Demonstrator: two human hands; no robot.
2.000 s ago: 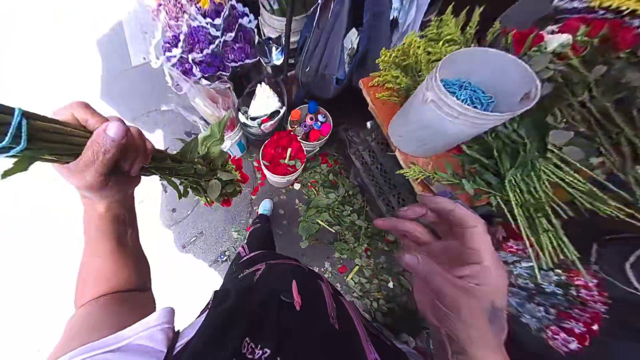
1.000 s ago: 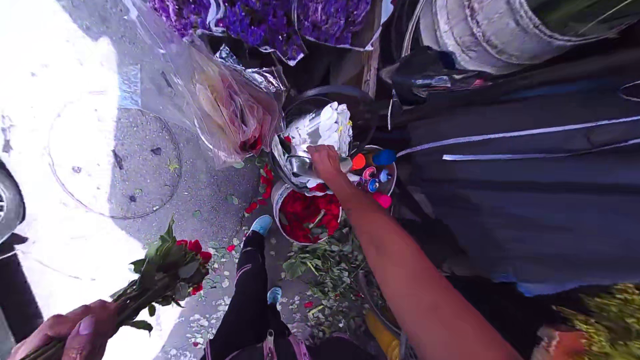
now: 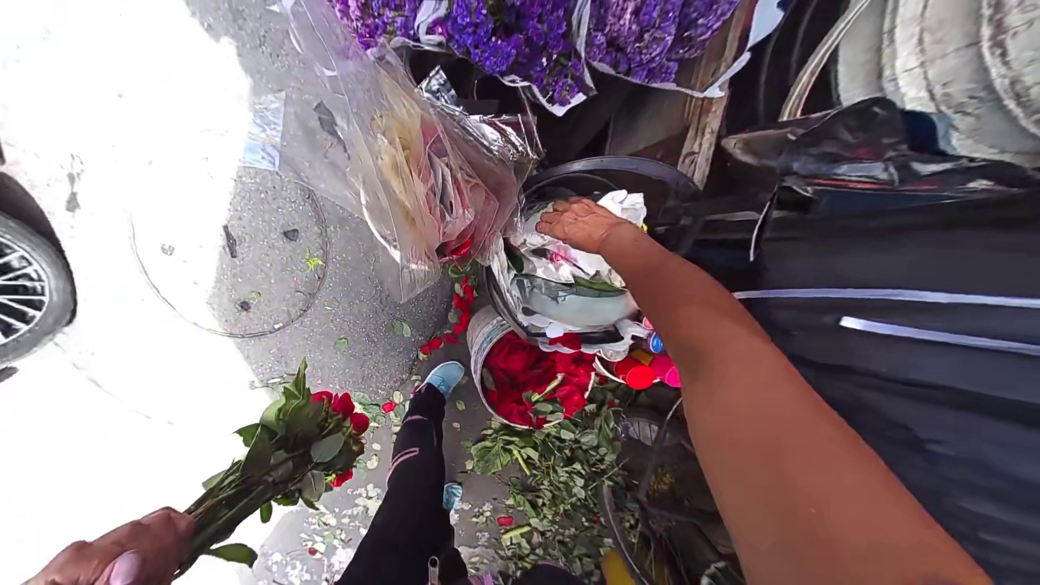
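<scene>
At the lower left, my left hand (image 3: 134, 552) is closed around the stems of a bunch of red roses (image 3: 301, 455), heads pointing up and right. My right hand (image 3: 581, 223) reaches to the centre top, palm down over white plastic and paper in a lined bin (image 3: 496, 296). Its fingertips are partly lost against the white, and nothing is plainly held in them. Just below the bin is a bucket of red rose petals (image 3: 479, 357), with a few green leaves on top.
Clear plastic-wrapped flowers (image 3: 414, 171) stand left of the bin, purple flowers (image 3: 504, 41) above. Colourful-topped containers (image 3: 638, 374) sit beside my right forearm. Cut leaves (image 3: 561, 479) litter the ground by my feet. A vehicle wheel (image 3: 32, 288) is at the far left, dark cloth (image 3: 894, 252) at right.
The view has swung far from the grey bucket and cut stems. My right hand, empty at first, has gone to the bin and shifted across its contents. My left hand still holds the roses.
</scene>
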